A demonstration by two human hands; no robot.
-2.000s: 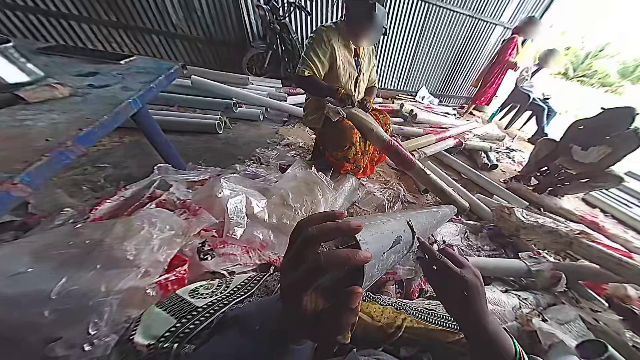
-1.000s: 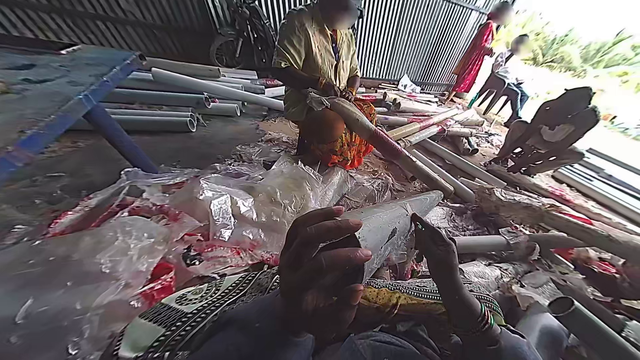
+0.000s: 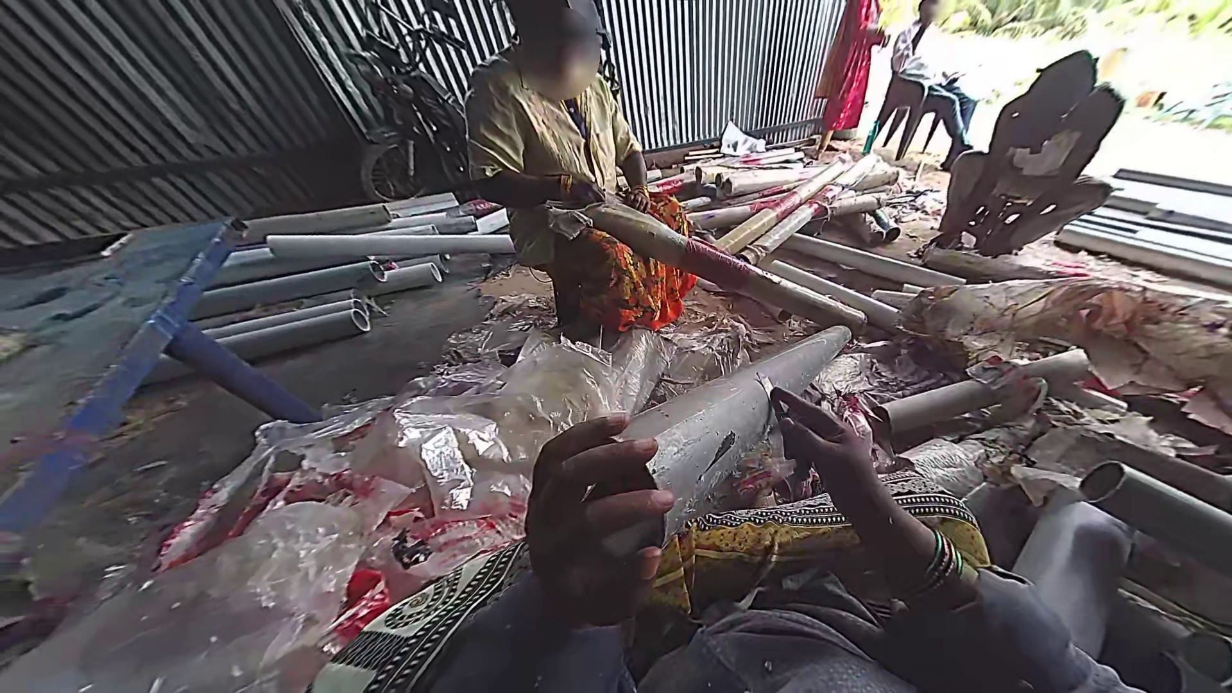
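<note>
A grey plastic pipe (image 3: 741, 409) slants up and away to the right across my lap, with a dark mark on its side. My left hand (image 3: 597, 520) grips its near end, fingers over the top. At the pipe's right side, my right hand (image 3: 818, 438) pinches a small, thin, light-coloured piece (image 3: 765, 385) against the surface; whether it is a blade or a scrap I cannot tell. Patterned yellow and black cloth (image 3: 770, 544) covers my lap under the pipe.
Crumpled clear plastic film (image 3: 452, 443) lies at the left. Ahead, a person (image 3: 577, 173) holds a long pipe (image 3: 712, 260). More pipes (image 3: 298, 332) lie behind a blue-edged table (image 3: 144, 346). A wrapped bundle (image 3: 1059, 318), another pipe (image 3: 1155, 500) and a dark chair (image 3: 1030, 159) are at the right.
My right hand stays at the pipe's right side with its fingers shifted slightly. My left hand keeps its hold. The view has swung somewhat.
</note>
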